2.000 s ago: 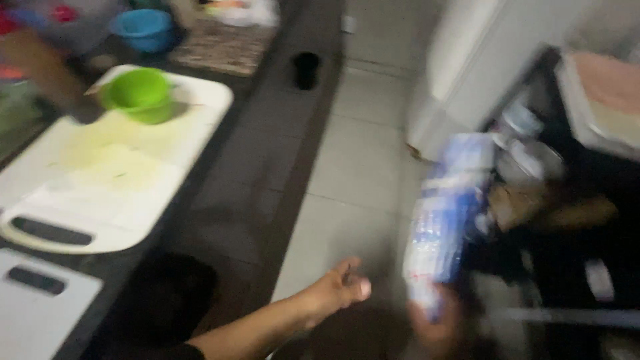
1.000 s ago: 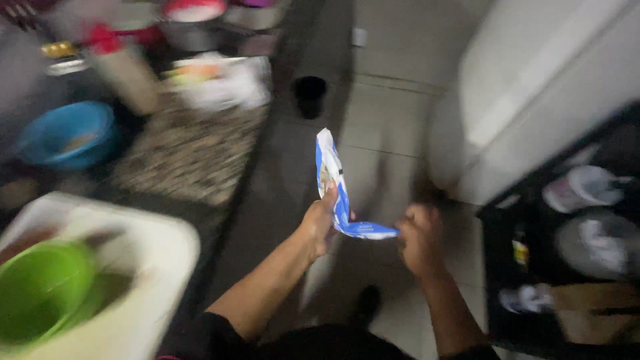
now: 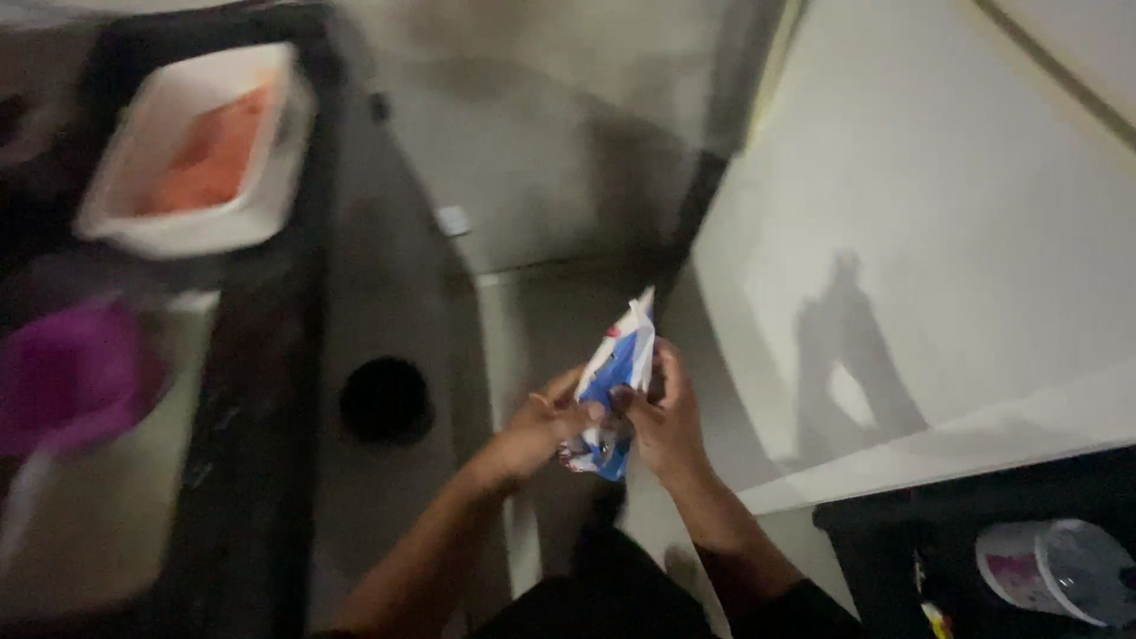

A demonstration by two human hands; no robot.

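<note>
A blue and white plastic packet (image 3: pixel 621 355) with some red print is held in front of me, tilted, near the middle of the head view. My left hand (image 3: pixel 541 430) grips it from the left, near its lower part. On its other side my right hand (image 3: pixel 661 408) holds it, thumb across the front and fingers behind. Blur hides what the packet contains and whether it is torn.
At the upper left a white tub (image 3: pixel 200 235) holds orange-red food on the dark counter. Below it are a magenta bowl (image 3: pixel 75 382) and a pale board. A black round container (image 3: pixel 387 399) stands low beside the counter. A lidded bucket (image 3: pixel 1034 568) sits lower right, below a large white surface (image 3: pixel 905 222).
Two seconds ago my left hand was apart from the packet; now both hands hold it. The packet looks more upright and compact than one second ago. The view has swung considerably.
</note>
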